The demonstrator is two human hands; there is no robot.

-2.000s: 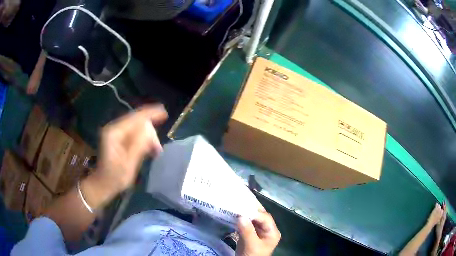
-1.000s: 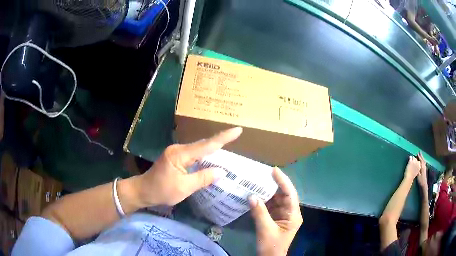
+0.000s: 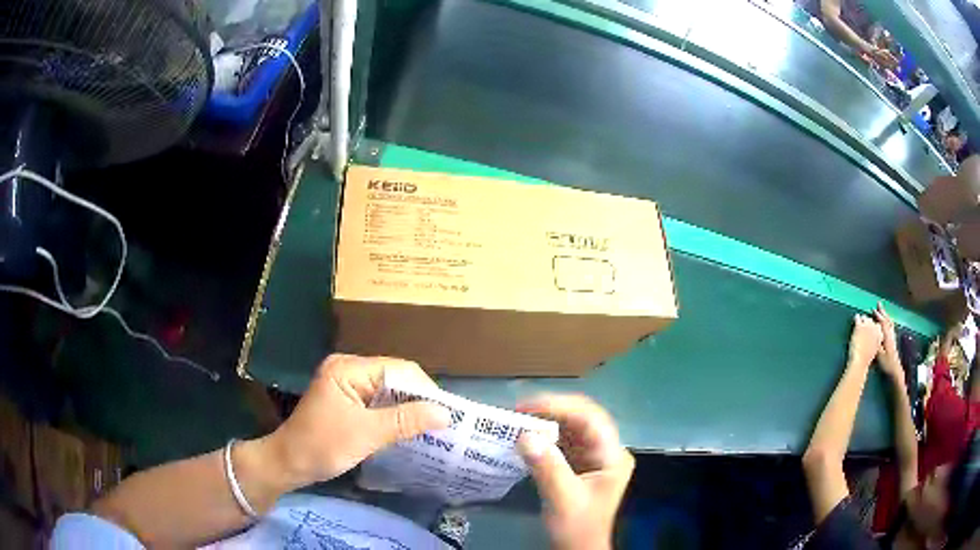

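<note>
A closed brown carton [image 3: 500, 258] lies on the dark green worktop [image 3: 741, 355], its printed side with text lines and an outlined rectangle facing up. A white label sheet [image 3: 457, 462] with rows of barcodes is held in front of the carton, near my lap. My left hand [image 3: 360, 419] pinches the sheet's left upper part between thumb and fingers. My right hand [image 3: 580, 457] pinches its right upper corner. No label shows on the carton's outlined rectangle. Whether a label is partly peeled cannot be told.
A black fan [image 3: 107, 70] and looped white cable [image 3: 113, 258] are at left, with a blue bin [image 3: 258, 91] and white upright pipe [image 3: 342, 86]. A green edge strip [image 3: 752, 263] borders a dark conveyor. Another person's hands [image 3: 873, 338] rest at the worktop's right.
My left hand has come back to the sheet and now grips its upper edge. The view has shifted, so the carton appears further left and more level.
</note>
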